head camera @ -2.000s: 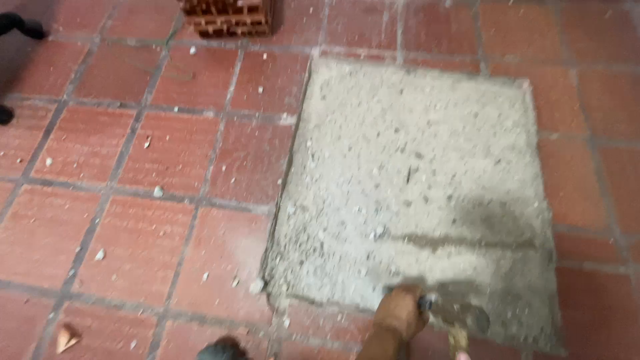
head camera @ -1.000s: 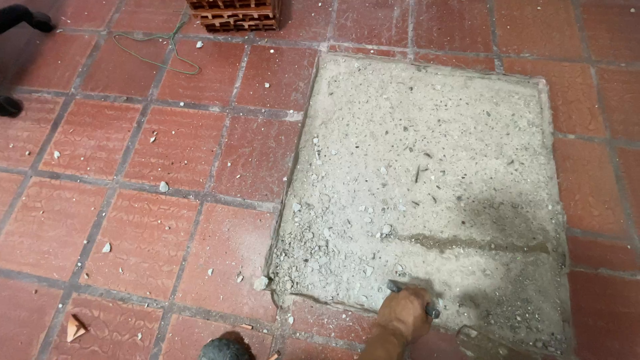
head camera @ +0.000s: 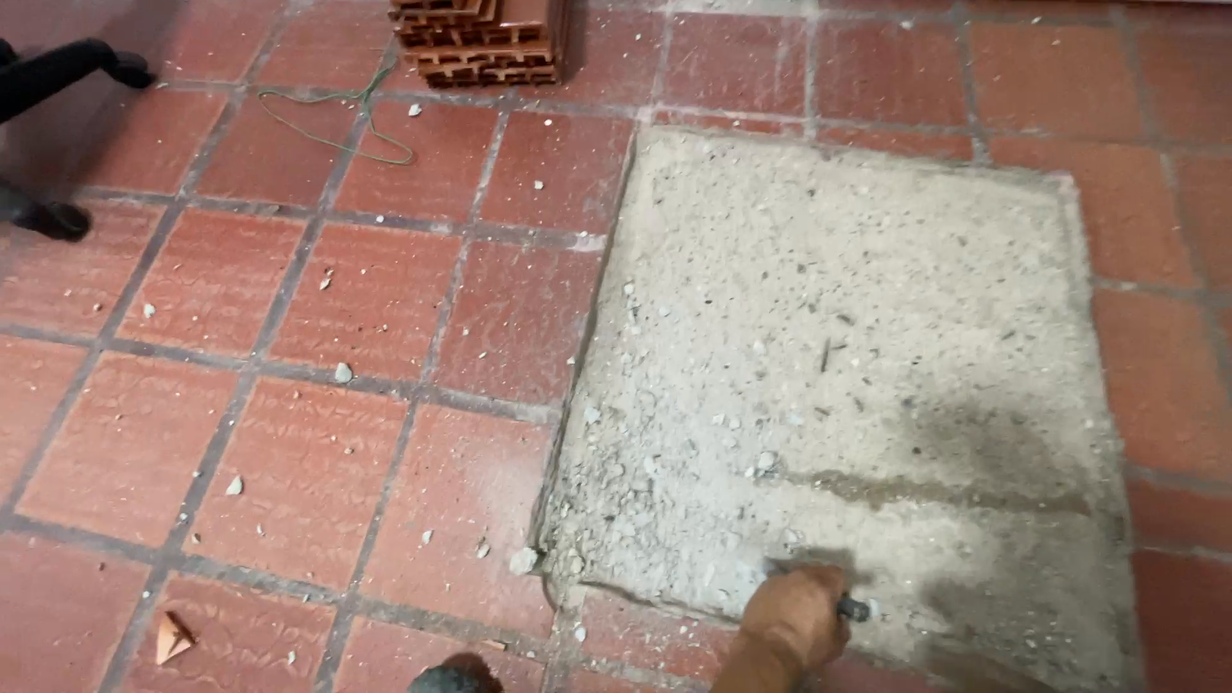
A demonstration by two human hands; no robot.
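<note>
My left hand [head camera: 794, 616] is closed around a dark tool [head camera: 855, 608], likely a chisel, whose short end sticks out to the right of the fist. The fist is over the near edge of a recessed square patch of bare, rough mortar [head camera: 866, 289] in the tiled floor. Gray chips [head camera: 616, 510] and dust lie thickest in the patch's lower left part. A darker groove [head camera: 934, 493] runs across it above and right of the hand. My right hand is out of view.
Red clay floor tiles [head camera: 212, 279] surround the patch, with scattered mortar crumbs and a broken tile piece [head camera: 173, 637]. Stacked hollow clay tiles [head camera: 481, 38] stand at the top, near a green cord [head camera: 337, 144]. Black chair legs [head camera: 58, 77] are upper left; a shoe tip [head camera: 448, 680] shows below.
A hammer-like tool seen beside the left hand at the bottom in the first earlier frame is no longer in view. The left hand stays closed near the patch's lower edge.
</note>
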